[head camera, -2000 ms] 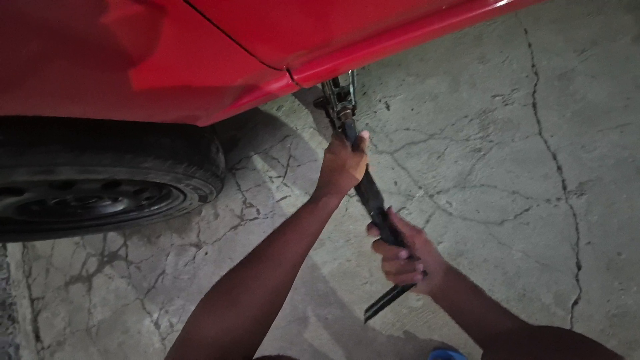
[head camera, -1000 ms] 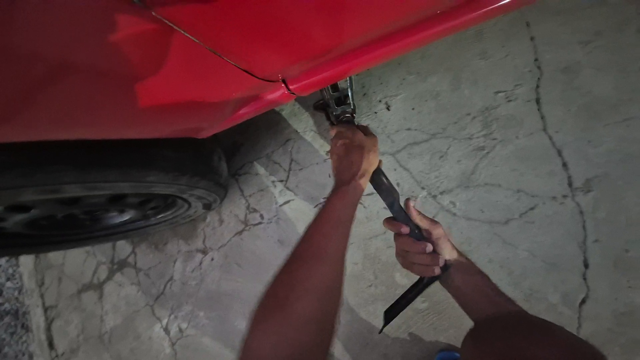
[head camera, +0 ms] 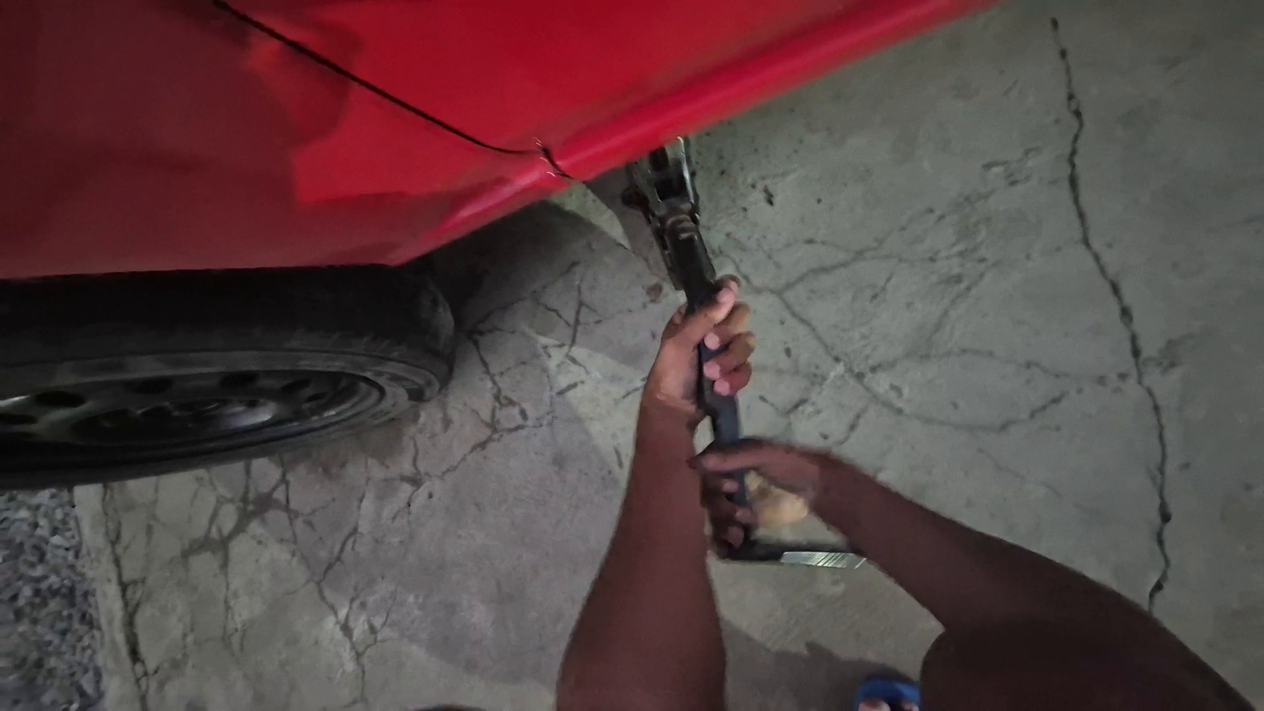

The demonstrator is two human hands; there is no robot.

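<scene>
My left hand (head camera: 703, 351) is wrapped around the upper part of a dark metal jack handle (head camera: 723, 420). Lower down, my right hand (head camera: 755, 484) grips the same handle near its bend, where a short end (head camera: 815, 558) points to the right. The handle's far end meets a metal car jack (head camera: 667, 188), partly hidden beneath the sill of a red car (head camera: 632, 138). How the jack touches the car's underside cannot be seen.
A black tyre (head camera: 430, 326) on a dark steel wheel (head camera: 227, 405) stands at the left. The ground is cracked concrete (head camera: 938, 296), with gravel (head camera: 44, 592) at the lower left. A foot in a blue sandal (head camera: 887, 689) shows at the bottom edge.
My right hand and the handle's bent end have turned; that end pointed down and left before and now points right. My left hand still holds the upper handle, its fingers now showing on the right side.
</scene>
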